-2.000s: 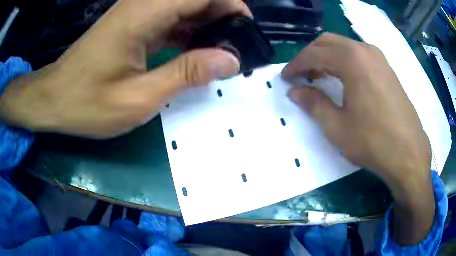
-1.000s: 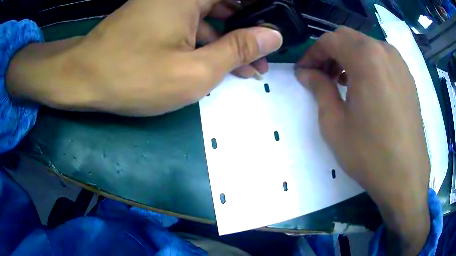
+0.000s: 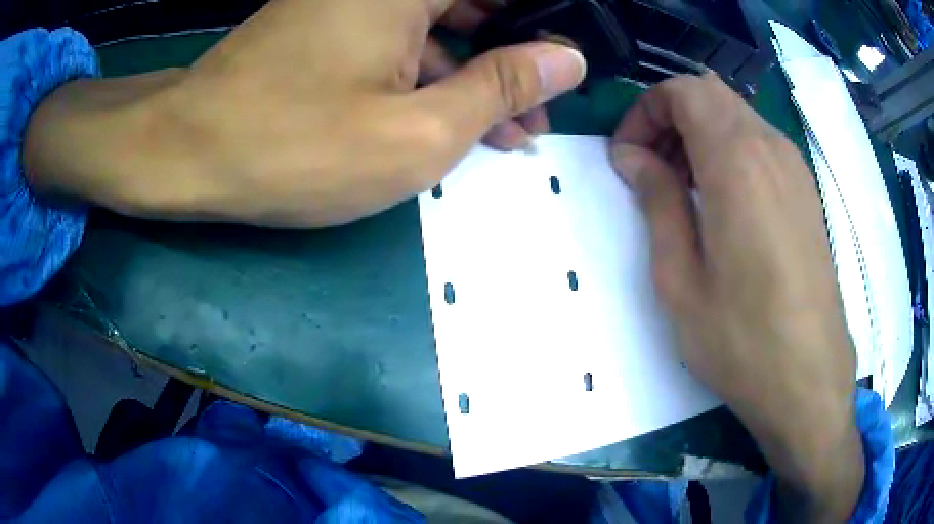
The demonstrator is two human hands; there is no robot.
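The white sticker sheet [image 3: 512,338] lies on the green mat, with several small dark pill-shaped stickers in spaced rows. My left hand [image 3: 338,113] is above its far left corner and holds the black smartwatch body [image 3: 599,36] under the thumb, partly hidden by the fingers. A left fingertip is at the sheet's far edge. My right hand [image 3: 727,235] is over the sheet's right part, thumb and forefinger pinched together at its far edge. The right hand seems to grip the sheet there; whether a small sticker is also between the fingertips cannot be seen.
A black parts tray [image 3: 696,41] stands at the back. A stack of white liner sheets [image 3: 855,194] lies at the right. The green mat [image 3: 266,307] has a curved front edge. My blue sleeves and smock show at the sides and along the bottom.
Over the two seconds, the left hand with the watch and the sheet have shifted right in the picture. The right thumb and forefinger, apart before, have closed together at the sheet's far edge.
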